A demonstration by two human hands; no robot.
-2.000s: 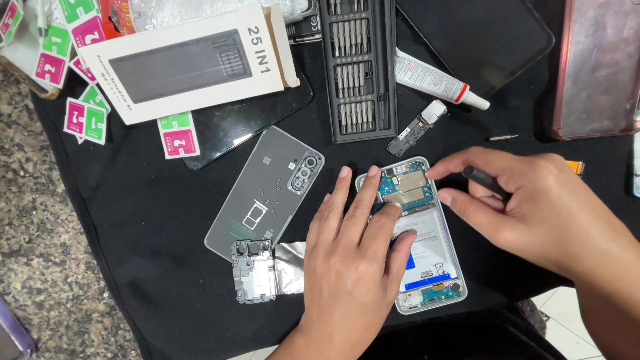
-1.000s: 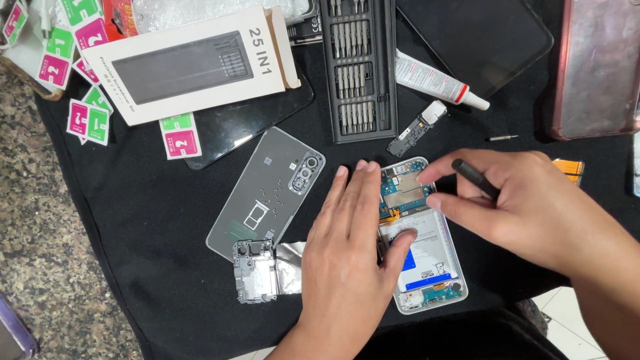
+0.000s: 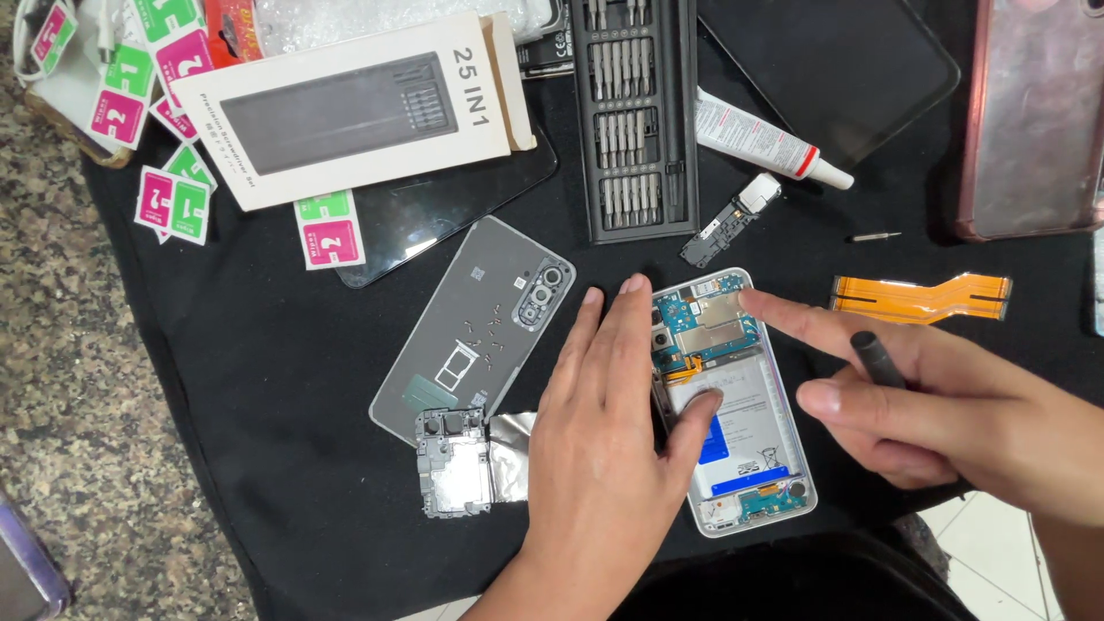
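An opened smartphone (image 3: 752, 414) lies on the black cloth, its blue circuit board (image 3: 707, 321) and white battery (image 3: 749, 431) exposed. My left hand (image 3: 612, 431) rests along its left edge, thumb over the battery, and grips no separate object. My right hand (image 3: 923, 397) holds a black screwdriver handle (image 3: 878, 358) in its curled fingers, while the index fingertip touches the board's upper right edge. Left of the phone is the detached back cover (image 3: 431, 345) with small screws and a SIM tray (image 3: 456, 366) on it. A grey inner cover (image 3: 454, 466) with silver foil overlaps its lower end.
The bit case (image 3: 638, 129), glue tube (image 3: 759, 138) and loudspeaker module (image 3: 733, 220) lie beyond the phone. An orange flex cable (image 3: 923, 296) and a loose bit (image 3: 875, 235) are at right. The screwdriver set box (image 3: 354, 112) and wipe packets (image 3: 172, 203) lie upper left.
My right hand has shifted a little right and down, leaving more of the board and the orange flex cable in sight. My left hand still rests on the phone.
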